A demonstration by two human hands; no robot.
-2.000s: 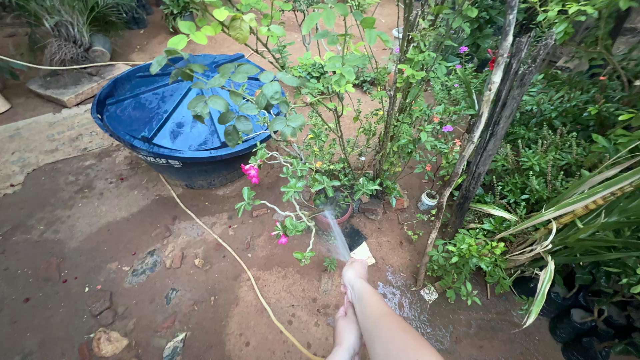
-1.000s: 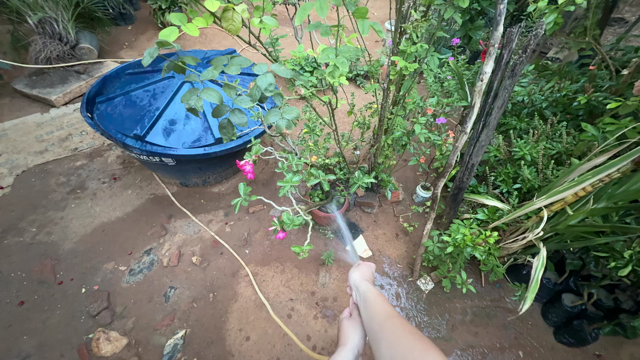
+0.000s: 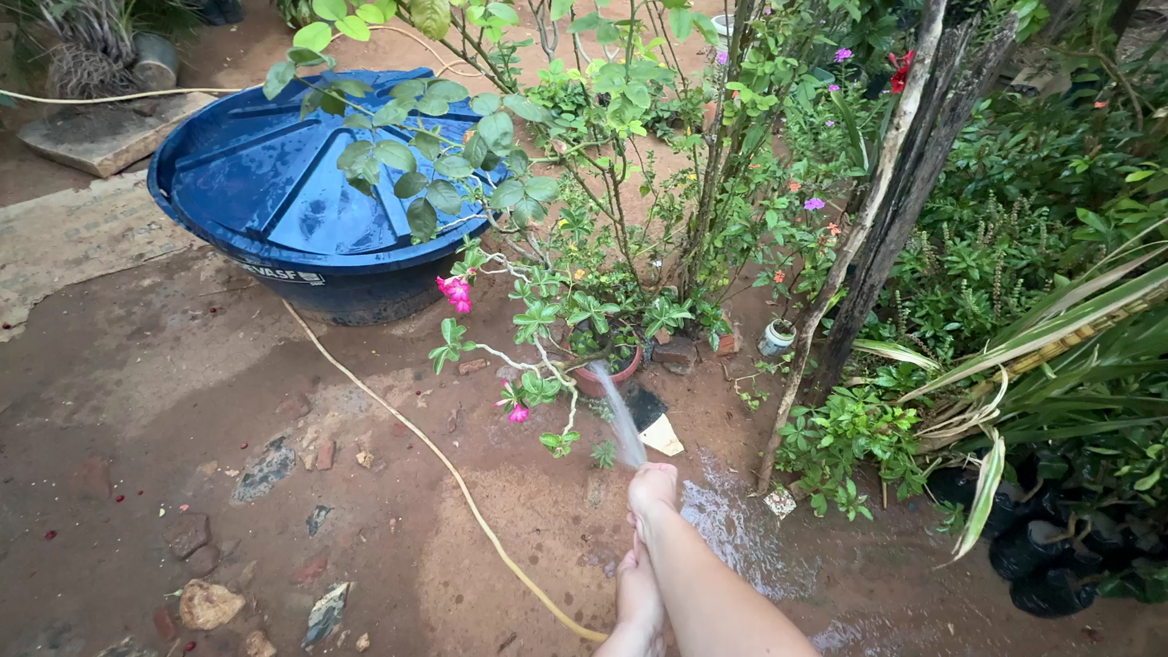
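Note:
My right hand (image 3: 653, 491) is closed at the lower middle, and a spray of water (image 3: 622, 415) leaves from its far side. The hose end inside it is hidden. My left hand (image 3: 639, 584) is just below and touching it, its fingers mostly hidden; what it holds cannot be seen. The water reaches a round terracotta-coloured pot (image 3: 610, 376) holding a desert rose with pale bent branches and pink flowers (image 3: 455, 293). A pale yellow hose (image 3: 452, 470) runs over the ground from the blue tank to near my left forearm.
A large blue water tank with a wet lid (image 3: 301, 187) stands at the upper left. To the right are a leaning wooden post (image 3: 881, 210), a small white pot (image 3: 776, 338) and black plant bags (image 3: 1040, 552). Stones (image 3: 209, 604) and brick pieces lie on the wet earth.
Both hands stay together at the lower middle and the water keeps running toward the pot. The view has shifted slightly.

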